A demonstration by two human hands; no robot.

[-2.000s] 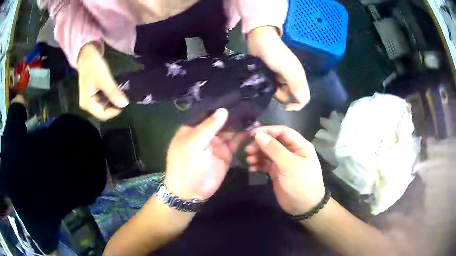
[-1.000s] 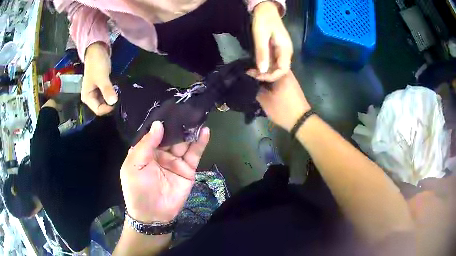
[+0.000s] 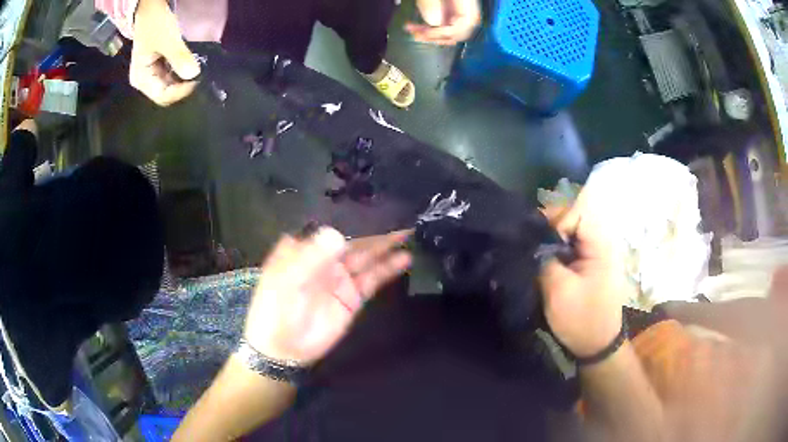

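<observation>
A long dark garment piece (image 3: pixel 380 160) with scattered pale lilac-white motifs is stretched from upper left to right. My right hand (image 3: pixel 587 285) grips its right end. My left hand (image 3: pixel 315 285) lies at its lower edge, palm up with fingers spread, and the fingertips touch or pass under the cloth; I see no grip. Another person's hand (image 3: pixel 162 65) pinches the upper left end. That person's other hand (image 3: pixel 445 19) is off the cloth at the top. The cloth's lower right part hangs in dark folds.
A blue plastic stool (image 3: pixel 549 47) stands at the upper right on the green floor. A white cloth bundle (image 3: pixel 648 224) is on the right. A person in black (image 3: pixel 78 242) sits at the left. A mottled patterned cover (image 3: pixel 194 345) is at the lower left. A slippered foot (image 3: pixel 393 84) shows at top centre.
My right hand has moved right and down, drawing the garment out long. The other person's right-side hand has let go. My left hand has moved right and slightly down.
</observation>
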